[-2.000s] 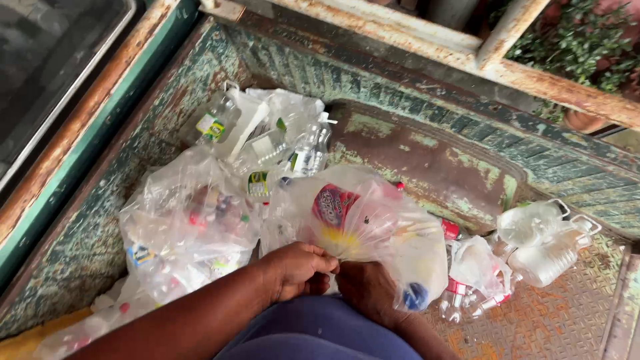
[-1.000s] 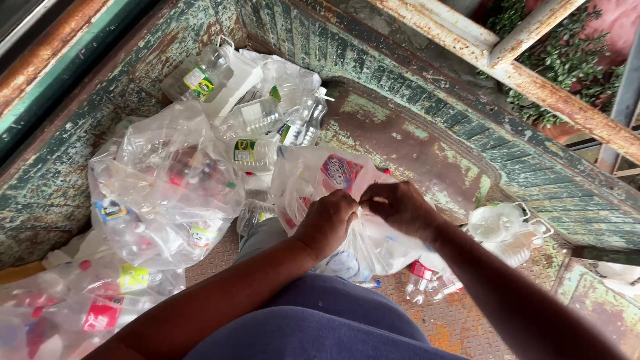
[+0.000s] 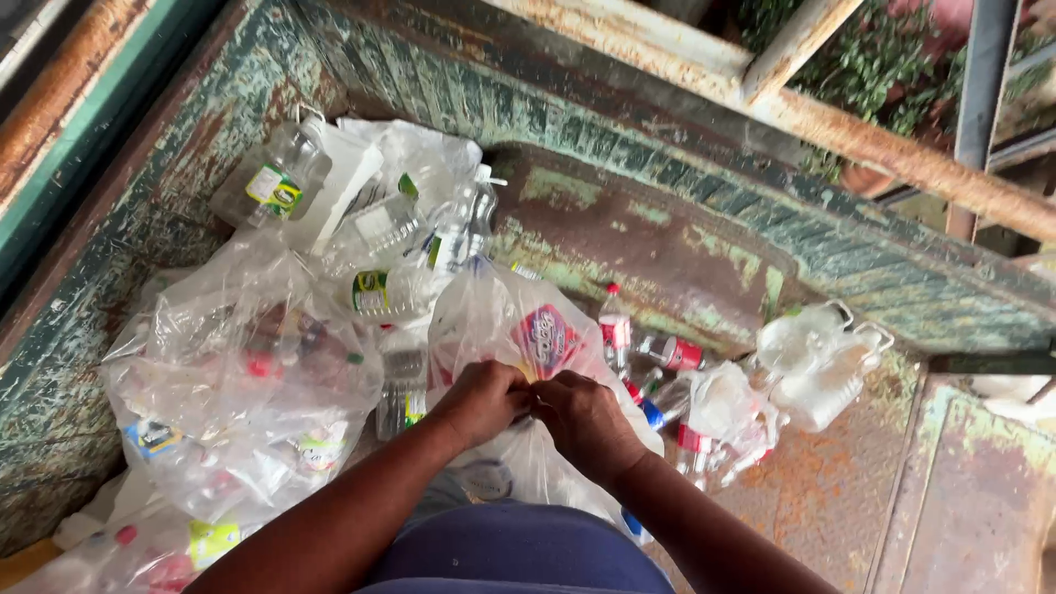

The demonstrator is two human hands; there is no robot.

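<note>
My left hand and my right hand meet at the gathered plastic of a translucent bag, each pinching it between the fingers. Inside that bag a red and purple printed package shows through the film. Left of my left hand lies a larger clear bag filled with plastic bottles. A clear bottle with a green and yellow label lies between the two bags. To the right of my right hand, small bottles with red labels lie on the metal floor. My fingertips partly hide the pinched plastic.
A worn green metal wall encloses the rusty bed floor. Handled clear jugs lie at the right, and another jug lies in the far left corner. A rusty rail crosses the upper right. Another bag of bottles is at lower left.
Two seconds ago a blue cap end showed in the bag by my right hand. Since then my right hand has come up beside my left at the gathered plastic, and the bag hangs differently.
</note>
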